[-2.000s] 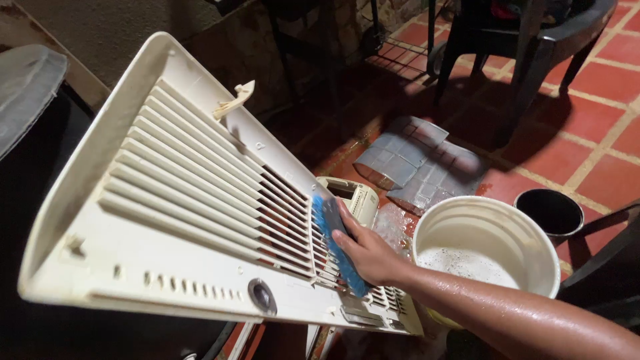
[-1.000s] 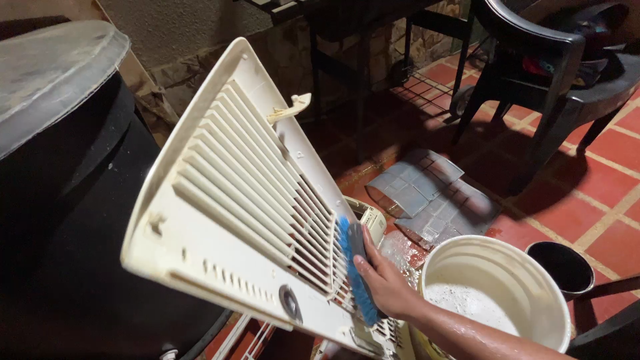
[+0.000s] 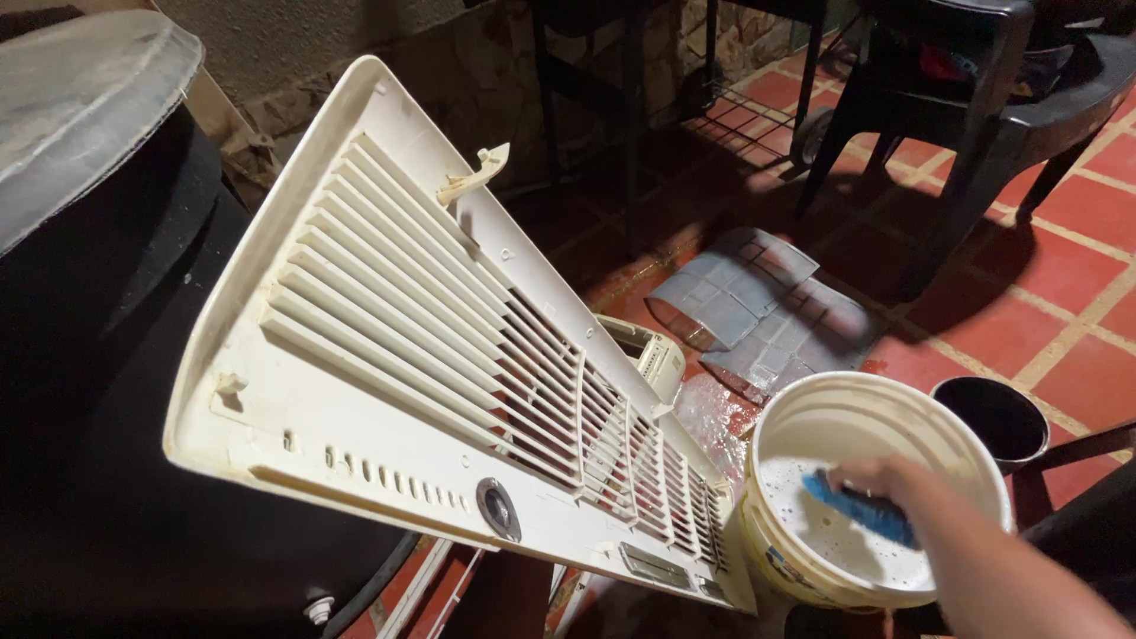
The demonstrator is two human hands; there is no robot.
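My right hand (image 3: 874,484) grips a scrub brush with blue bristles (image 3: 859,512), held inside the white plastic bucket (image 3: 887,399) over sudsy liquid. Left of the bucket, a cream plastic louvred panel (image 3: 240,426), which looks like an air conditioner's front cover, stands tilted with its inner side facing me. It has long slats, a small round dark fitting (image 3: 499,509) and a clip (image 3: 475,175) on its upper edge. My left hand is not in view.
A large black barrel (image 3: 98,373) with a grey lid stands at left. Two mesh filter screens (image 3: 737,284) lie on wet red tiles. A dark pot (image 3: 992,422) is beside the bucket; a black plastic chair (image 3: 985,124) and a wire rack (image 3: 750,124) are behind.
My right hand and the blue brush have left the panel's slats and moved right into the bucket. The panel remains tilted beside the barrel.
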